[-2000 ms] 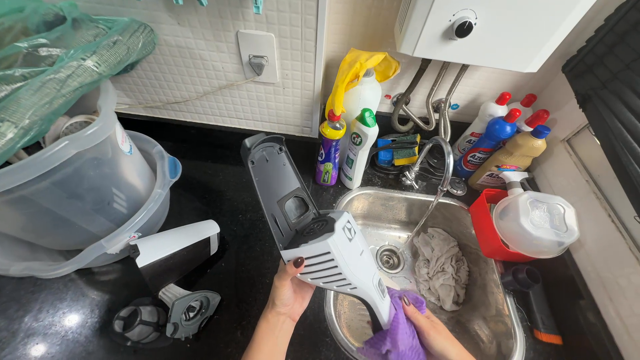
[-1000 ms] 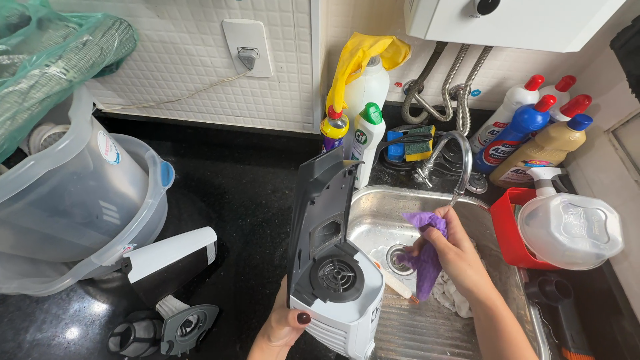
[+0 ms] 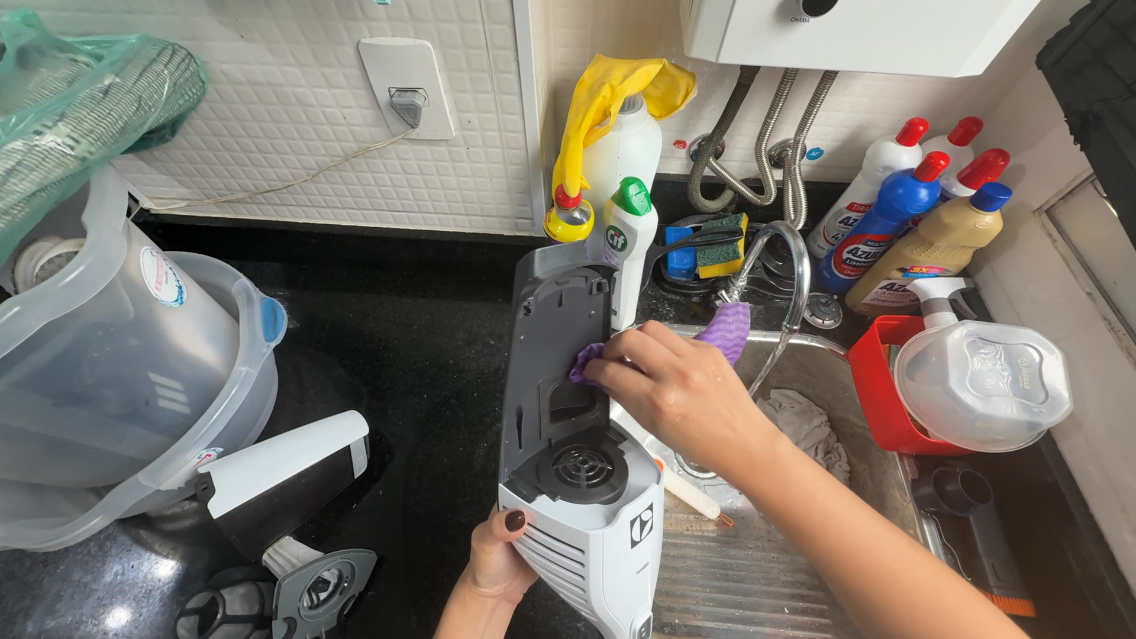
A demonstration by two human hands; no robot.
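Observation:
My left hand (image 3: 499,555) grips the white and grey body of a handheld vacuum cleaner (image 3: 590,541) from below left. Its long grey panel stands upward, with a round black grille (image 3: 581,470) at the panel's base. A purple cloth (image 3: 728,330) is pinched in my right hand (image 3: 679,390), and a bunched part of it touches the panel's inner face. On the black counter at the left lie a white and black vacuum part (image 3: 288,475), a grey filter holder (image 3: 324,590) and a dark mesh part (image 3: 226,608).
The steel sink (image 3: 745,568) holds a grey rag (image 3: 806,430), under a curved faucet (image 3: 785,244). Behind stand a Cif bottle (image 3: 628,248) and sponges (image 3: 721,244). Several cleaner bottles (image 3: 932,244) and a red container (image 3: 887,386) are at right, clear plastic tubs (image 3: 257,390) at left.
My right hand has moved with the purple cloth from over the sink to the vacuum's grey panel. My left hand still holds the vacuum body, which was tilted differently two seconds ago.

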